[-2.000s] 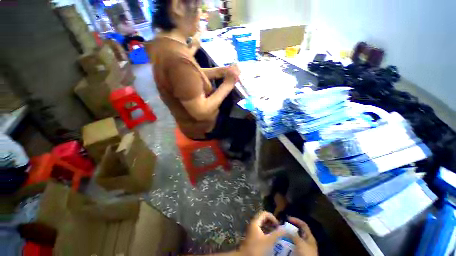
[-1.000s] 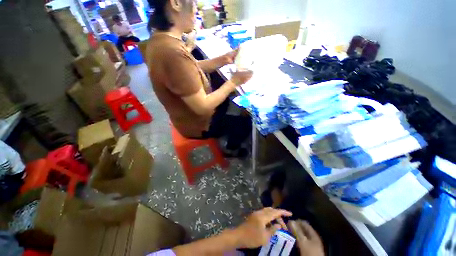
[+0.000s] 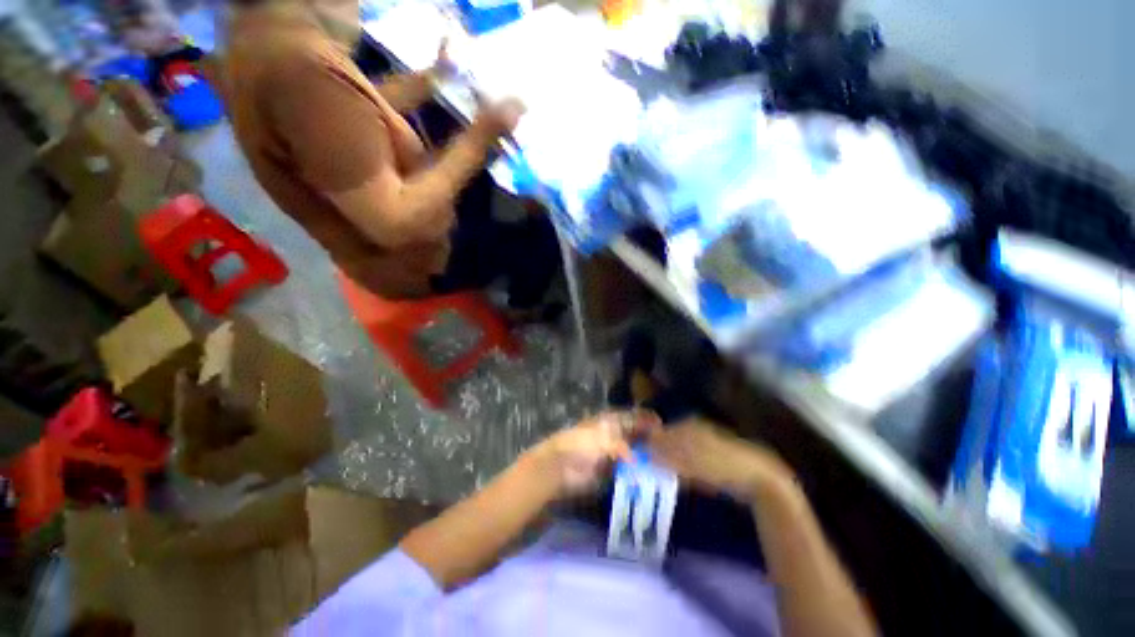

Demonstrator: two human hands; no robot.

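A small blue-and-white retail box (image 3: 642,508) with dark connector pictures hangs upright in front of my lap. My left hand (image 3: 595,451) and my right hand (image 3: 707,455) meet at its top end, and both pinch it there. The fingertips are blurred, so their exact grip is hard to tell. Stacks of blue-white cartons (image 3: 859,199) lie on the table to the right. More printed retail boxes (image 3: 1052,423) lie nearer me at the table's right side.
A seated person in a brown top (image 3: 326,137) works at the table ahead. Red-orange stools (image 3: 429,336) stand on the littered floor. Open brown cartons (image 3: 249,404) are at the left. A black cable heap (image 3: 971,156) lies behind the cartons. The white table edge (image 3: 871,460) runs along my right.
The view has swung right and down, so the scene shifts left. Both hands with the box appear higher and nearer my body, and my right hand is now at the box's top.
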